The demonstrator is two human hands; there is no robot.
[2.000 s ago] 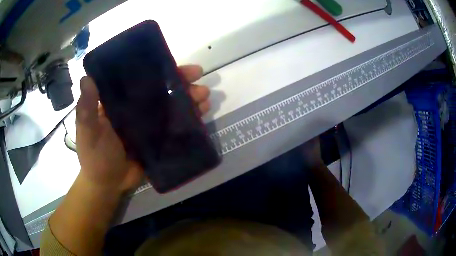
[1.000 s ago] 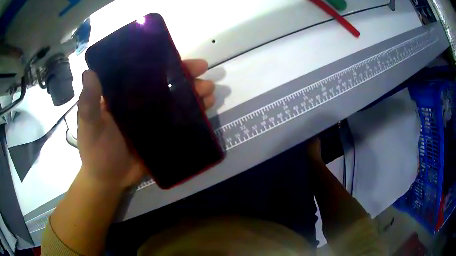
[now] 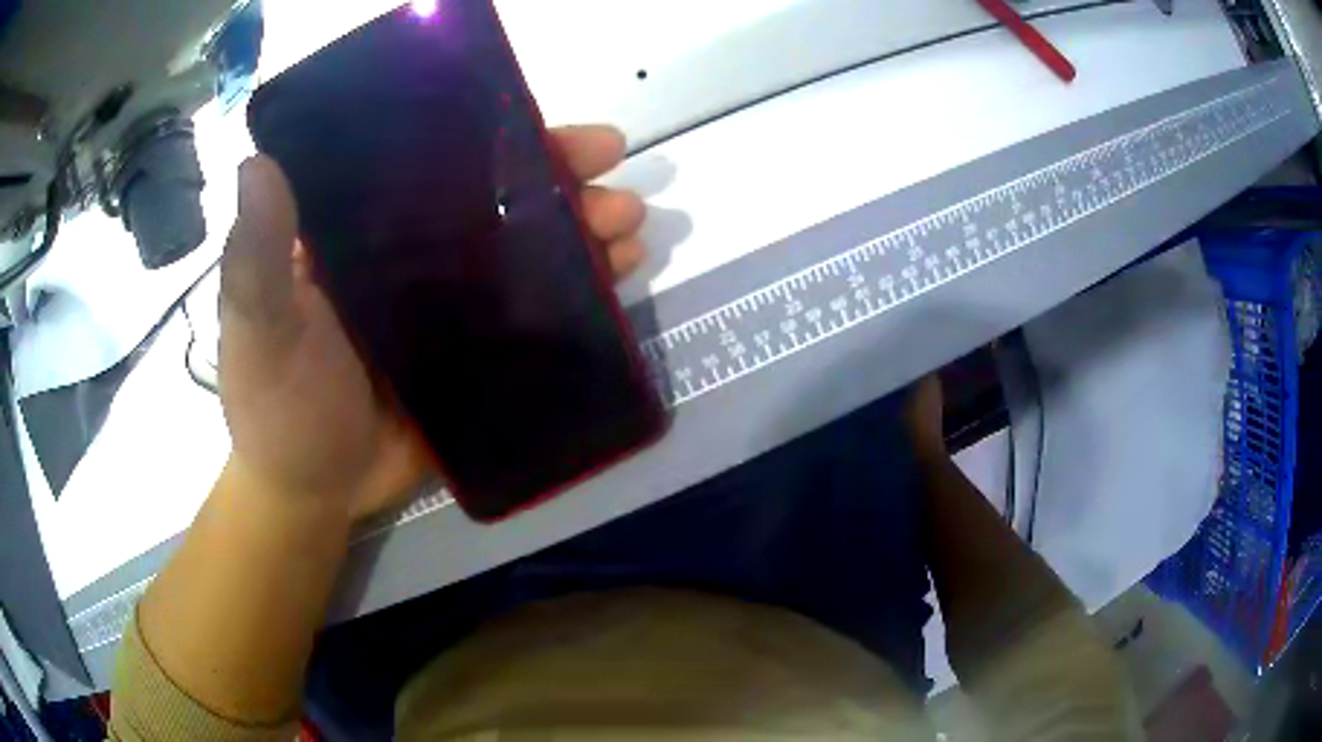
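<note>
A black smartphone with a red edge (image 3: 464, 276) lies tilted in my left hand (image 3: 312, 384), above the table's front edge. My thumb is along its left side and several fingertips show at its right side. Its screen looks dark, with a small light spot and a purple-white glare at the top. My right hand (image 3: 928, 420) is low beside my lap at the table's front edge. It is mostly hidden in shadow, so its fingers and anything in them cannot be made out.
The sewing machine's needle area (image 3: 160, 189) is at upper left, with a dark fabric piece (image 3: 87, 420) below it. A red tool (image 3: 1032, 41) lies on the white table. A printed ruler (image 3: 870, 297) runs along the front edge. White cloth (image 3: 1124, 420) and a blue crate (image 3: 1254, 392) are at right.
The view has shifted, so the table, ruler and phone sit slightly higher and the green tool has left the picture. The phone stays in my left hand. A glare has appeared at its top.
</note>
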